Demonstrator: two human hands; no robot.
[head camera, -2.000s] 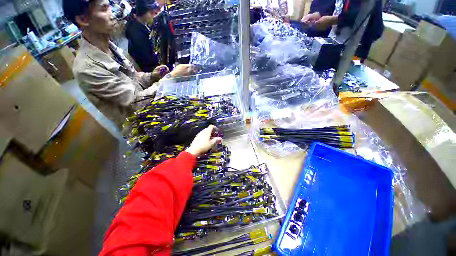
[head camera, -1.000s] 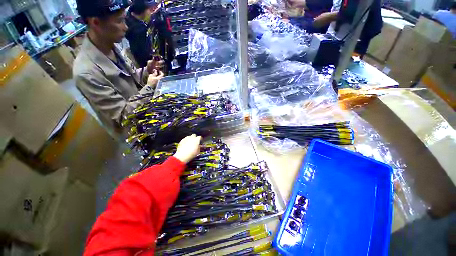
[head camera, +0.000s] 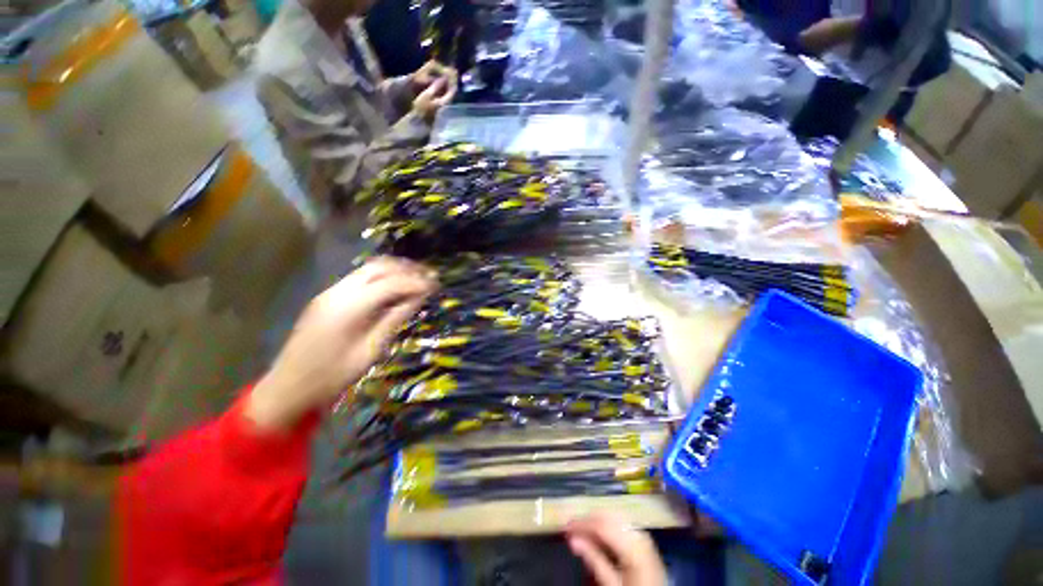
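Observation:
My left hand (head camera: 343, 334), in a red sleeve, is at the left edge of the middle heap of black leads with yellow bands (head camera: 538, 366). It is blurred, and I cannot tell if it holds anything. My right hand (head camera: 618, 552) is partly cut off at the bottom edge, below a small row of leads (head camera: 532, 469) on the brown surface. What it holds, if anything, does not show. Another heap of leads (head camera: 469, 200) lies farther back. The blue tray (head camera: 789, 424) on the right has several small modules (head camera: 711, 429) along its left side and a dark part (head camera: 814, 563) in its near corner.
Bundled leads (head camera: 761, 275) lie on plastic behind the blue tray. Clear plastic bags (head camera: 732, 172) and a metal post (head camera: 650, 103) stand behind. Cartons (head camera: 126, 321) are stacked left, and an open carton (head camera: 915, 286) is right. A person (head camera: 332, 103) works across the surface.
The view has tilted down and shifted left. My left hand has come back from over the heaps to their left edge. My right hand has appeared at the bottom.

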